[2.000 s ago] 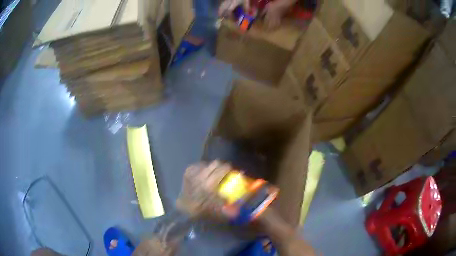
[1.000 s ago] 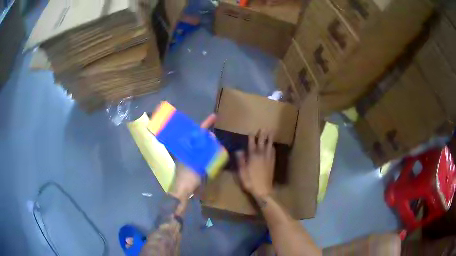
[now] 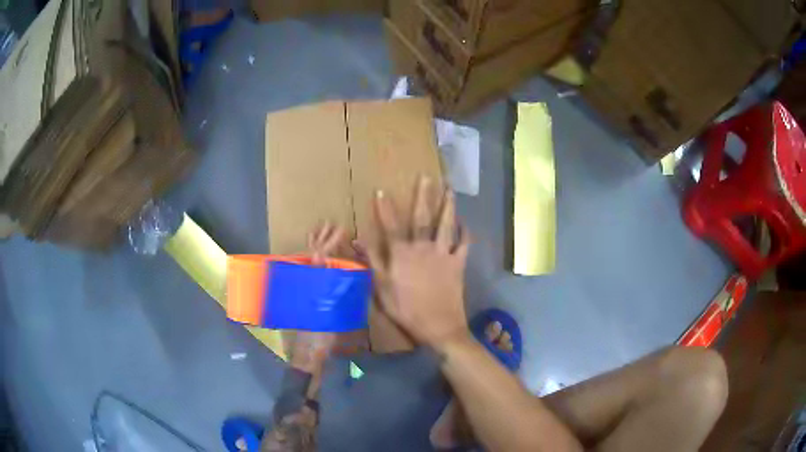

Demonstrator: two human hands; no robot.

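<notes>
A brown carton (image 3: 307, 172) stands on the floor before me with its top flaps folded shut, meeting at a straight centre seam. My left hand (image 3: 326, 242) holds a blue and orange tape dispenser (image 3: 316, 297) over the carton's near left part; the dispenser hides most of the palm. My right hand (image 3: 422, 281) lies flat on the right flap beside the seam, fingers spread, holding nothing. I see no tape on the visible part of the seam.
Flat cartons (image 3: 97, 154) are stacked at left. Large cartons (image 3: 654, 71) stand at the back right. A red stool (image 3: 751, 190) and orange-red label strip (image 3: 714, 314) are at right. Yellow strips (image 3: 534, 190), white paper (image 3: 460, 157) and a thin loop (image 3: 133, 402) lie on the floor.
The open carton now has its top flaps closed. My right hand has moved from the inner flap onto the closed top. The dispenser has turned level and stays in my left hand.
</notes>
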